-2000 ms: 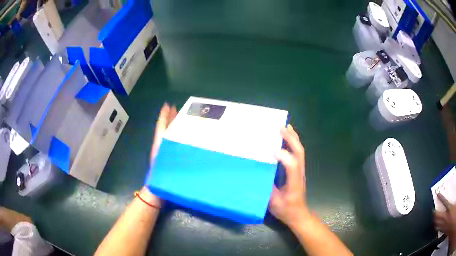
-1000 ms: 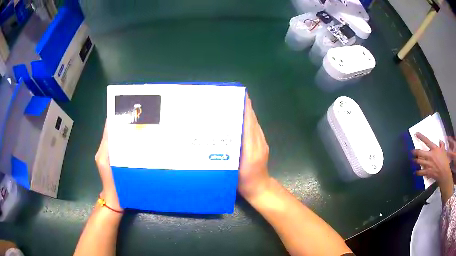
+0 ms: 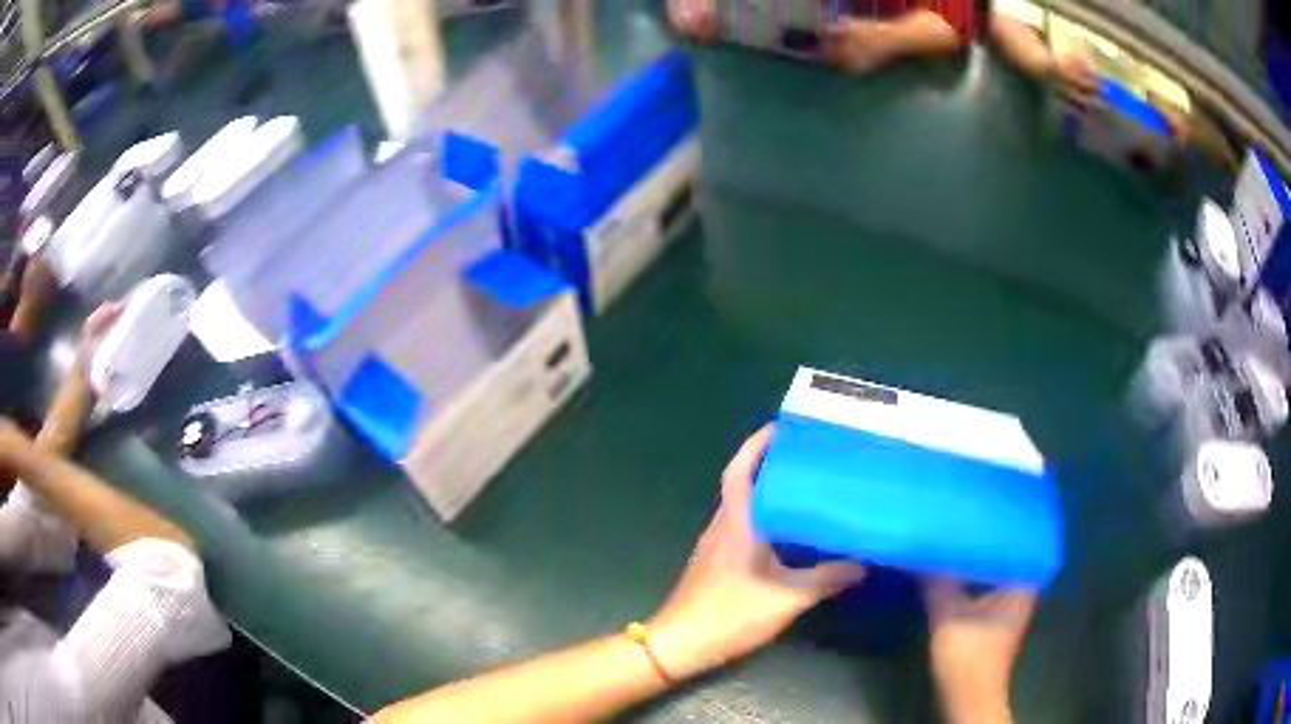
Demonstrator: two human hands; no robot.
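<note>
A closed blue and white retail box (image 3: 906,495) is at the lower right of the middle, with its bright blue side towards me and a strip of its white printed face behind. My left hand (image 3: 758,566) holds its left side, thumb below the near edge. My right hand (image 3: 977,622) is at the near right edge, its fingers mostly hidden under the box. Whether the box touches the bench cannot be told.
Open retail boxes (image 3: 496,410) stand left of centre. A frosted tub (image 3: 262,427) with fan and wires lies beside them. White-covered units (image 3: 1229,478) and open tubs line the right edge. A person's arm (image 3: 85,495) is at left; other people's hands are at the far side.
The view has swung left, so the open boxes sit nearer the middle. The held box has tilted, showing more blue side and less white face. Both hands still hold it.
</note>
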